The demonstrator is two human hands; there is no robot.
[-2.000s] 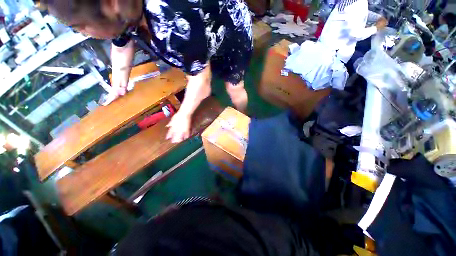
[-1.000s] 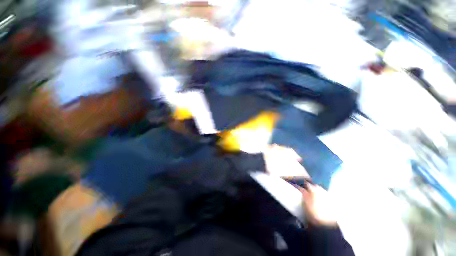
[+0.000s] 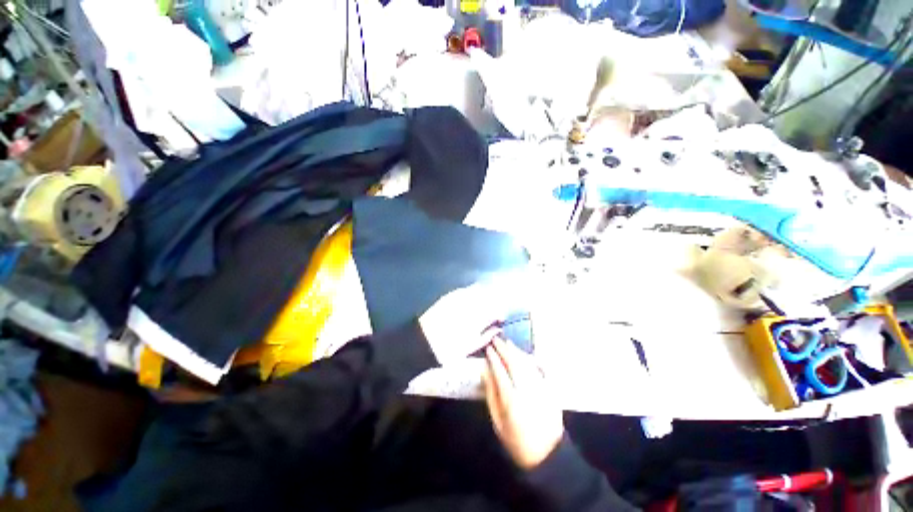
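A dark blue cut piece (image 3: 415, 250) lies on the white machine table (image 3: 691, 375), left of the presser foot and needle (image 3: 584, 246). My left hand (image 3: 459, 322), washed out by glare, lies over the piece's lower part. My right hand (image 3: 521, 400) is at the front edge, its fingertips meeting the left hand at a small blue corner of the cloth. Both hands seem to hold the piece there; the exact finger grip is unclear. The white sewing machine (image 3: 691, 200) with a blue stripe stands to the right.
A dark garment bundle (image 3: 240, 220) is heaped at left over yellow tape (image 3: 310, 300). A cream handwheel machine (image 3: 75, 212) is far left. Small dark snips (image 3: 639, 350) lie right of my hands. A yellow tray (image 3: 769, 365) with blue-handled scissors (image 3: 827, 370) sits at the right edge.
The view has swung from the aisle, where a person leaned over a bench, to the machine table. Both hands are now together at the cut piece, left of their blurred position one second ago.
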